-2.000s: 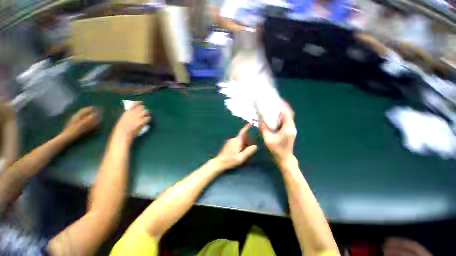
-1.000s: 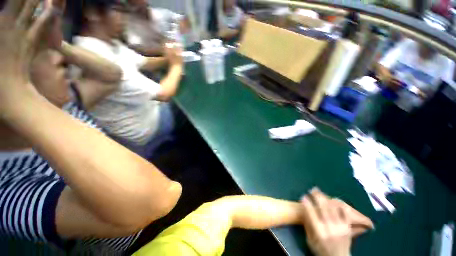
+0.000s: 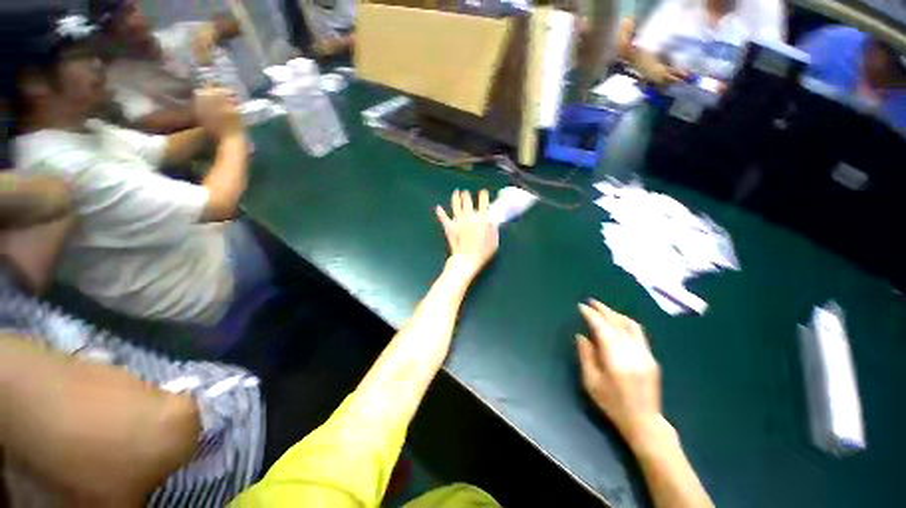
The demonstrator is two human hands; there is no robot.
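Note:
A white wrapped product [image 3: 514, 203] lies on the green table in front of the brown carton. My left hand [image 3: 469, 230] is stretched out over its near end, fingers spread; the palm side is hidden, so a grip cannot be made out. My right hand [image 3: 620, 362] is above the table nearer to me, empty, fingers apart and slightly bent. A loose pile of white leaflets [image 3: 664, 243] lies mid-table beyond my right hand. A long white unit box [image 3: 832, 382] lies to the right of my right hand.
A corrugated cardboard box [image 3: 432, 55] stands at the back, with a blue bin [image 3: 576, 137] beside it and cables [image 3: 536, 181] in front. Black bins [image 3: 795, 129] stand at the back right. White boxes [image 3: 310, 111] stand at the left. People sit at the left and across the table.
My left hand has moved forward to the white wrapped product. My right hand has come into clear view, apart from the left. The camera view has turned somewhat to the right.

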